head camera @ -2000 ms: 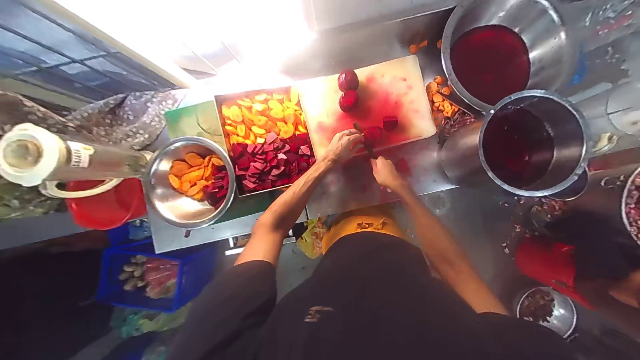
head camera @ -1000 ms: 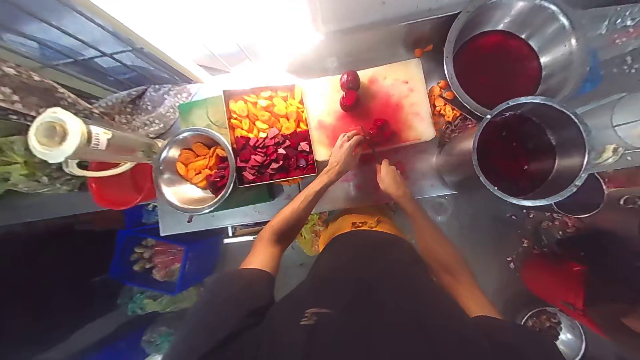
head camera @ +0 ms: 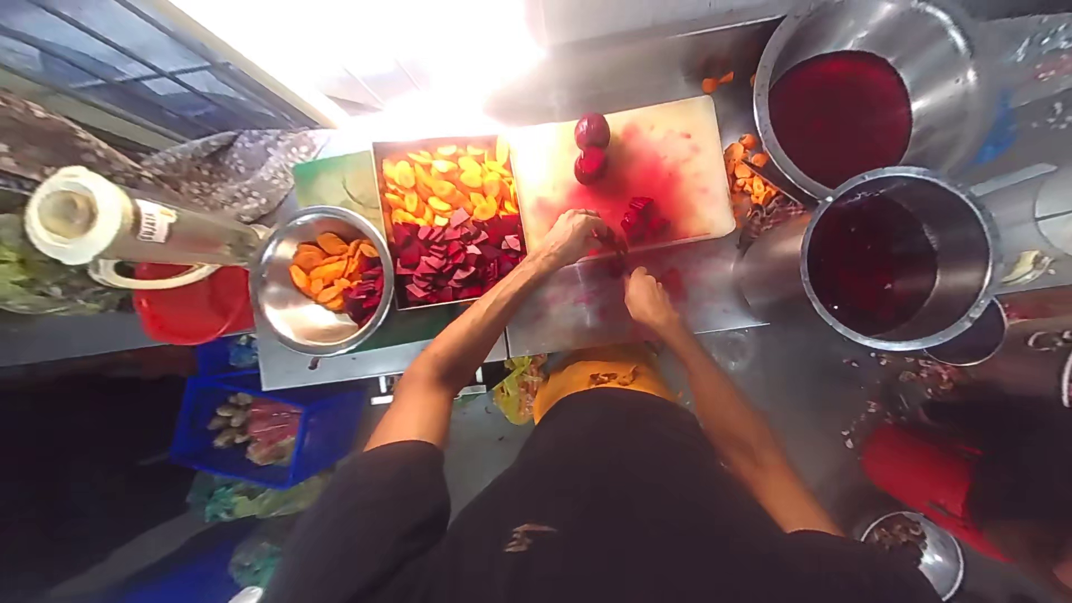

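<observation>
My left hand (head camera: 576,234) bends over beet pieces at the lower edge of a stained white cutting board (head camera: 695,159), its fingertips on a dark red beet piece. Just right of it, my right hand (head camera: 647,297) is closed around what looks like a knife handle; the blade is dark and blurred by the left fingers. Cut beet (head camera: 643,219) lies on the board beside the left hand. Two peeled beets (head camera: 592,131) rest near the board's top. Left of the board, a square tray holds sliced carrots (head camera: 452,180) and chopped beets (head camera: 456,255).
A steel bowl (head camera: 381,310) of carrot and beet pieces stands left of the tray, near a blender jug (head camera: 159,226). Two steel pots (head camera: 976,75) (head camera: 980,289) with red liquid stand on the right, beside carrot scraps (head camera: 745,172). Blue crates (head camera: 193,419) sit below left.
The cut beet right of my left hand shows as separate dark pieces more plainly. Both hands stay near the board's lower edge.
</observation>
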